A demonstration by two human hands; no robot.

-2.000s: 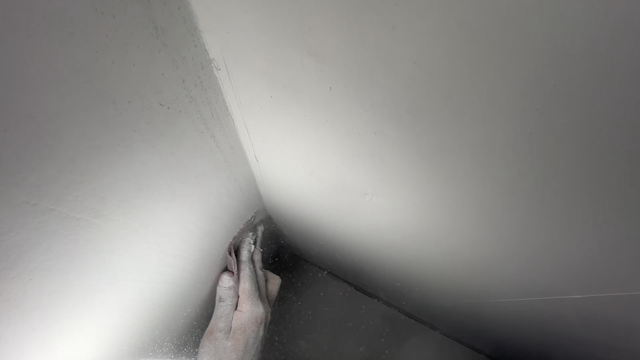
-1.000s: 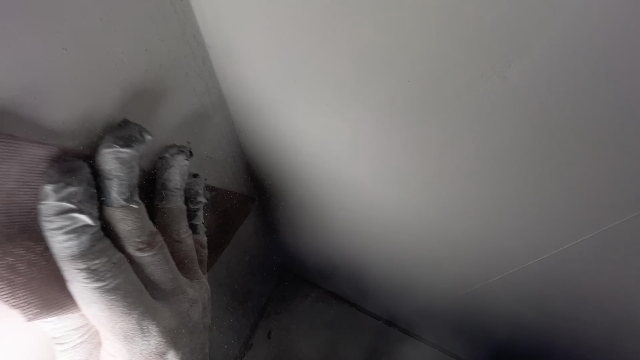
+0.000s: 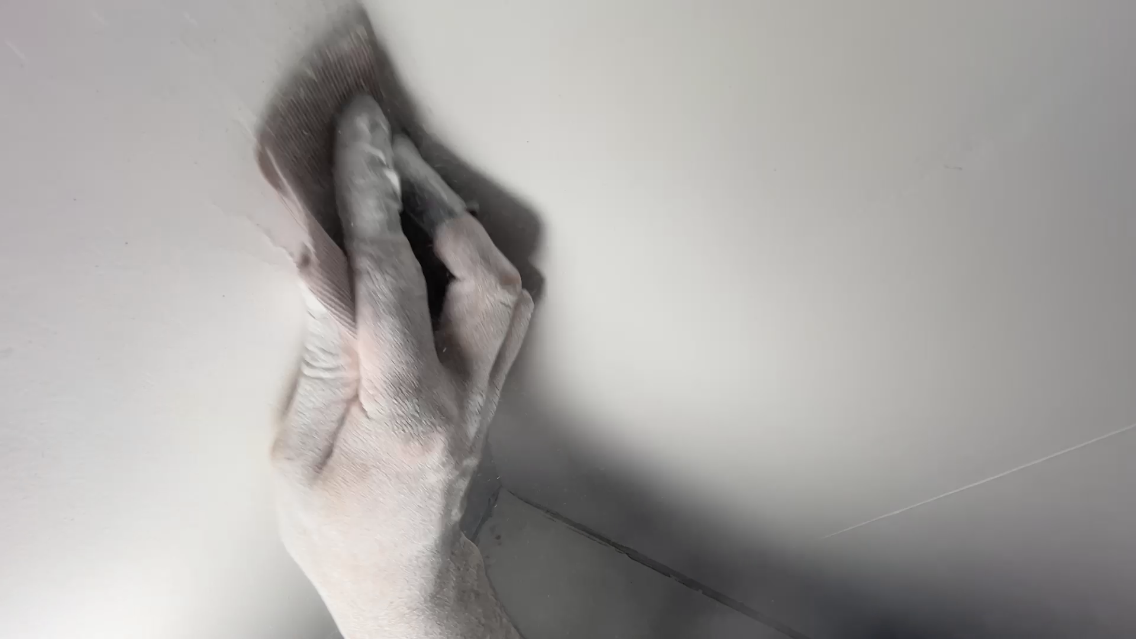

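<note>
My right hand [image 3: 399, 382], coated in pale dust, reaches up from the bottom edge, left of the middle, with its back toward the camera. It grips a bent brown sanding sheet [image 3: 306, 115] marked with fine parallel lines. The sheet is pinched between the thumb and the forefinger, and its upper part lies against the pale wall [image 3: 133, 266] beside the inner corner. The other fingers are bent, with grey covering at least one fingertip. Part of the sheet is hidden under the forefinger. My left hand is out of view.
A second smooth pale wall [image 3: 710, 222] fills the right side and bears a thin light line. At the bottom lies a grey floor [image 3: 568, 577], with a dark joint [image 3: 639, 556] along the wall's foot. Shadow covers the lower corner.
My right hand has moved up the corner from low down two seconds ago. One second ago it was farther left, with its fingers spread over the sheet; now they are drawn together.
</note>
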